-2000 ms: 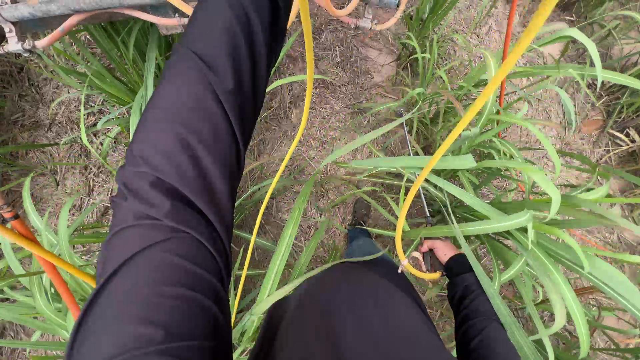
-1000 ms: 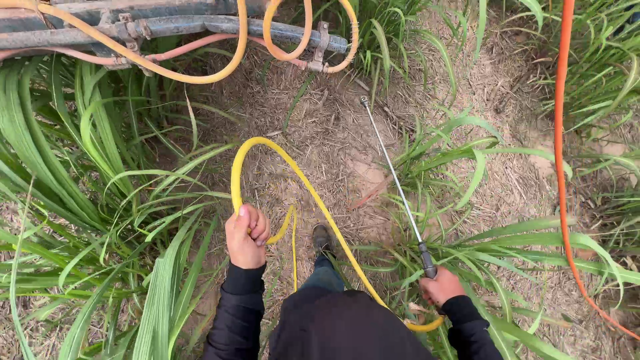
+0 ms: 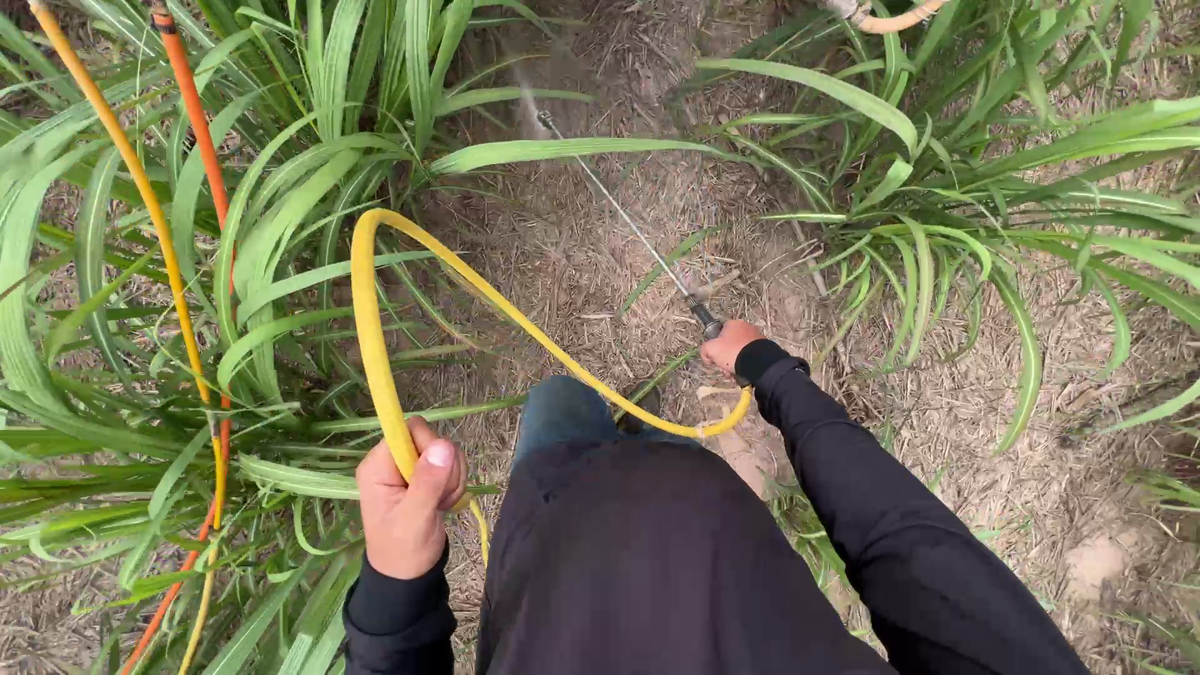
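My left hand (image 3: 412, 497), at the lower left of centre, is closed around a yellow hose (image 3: 370, 319). From there the hose arches up and loops right, down to beneath my right hand (image 3: 731, 347). That hand grips the dark handle of a metal spray wand (image 3: 637, 230), whose thin lance points up and left over the straw-covered ground. A faint mist leaves the nozzle (image 3: 546, 119), close to the leaves on the left. My right palm and the handle's lower end are hidden from view.
Tall green grass-like plants (image 3: 328, 187) crowd the left, and more (image 3: 919, 206) spread on the right. An orange hose (image 3: 195, 103) and another yellow hose (image 3: 141, 178) hang at the left, crossing lower down. A pale orange tube (image 3: 891, 21) curves in at the top right.
The lance points further left than a second ago, and mist now shows at its nozzle. My left hand, out of sight two seconds ago, holds the hose in both later frames. The view has shifted.
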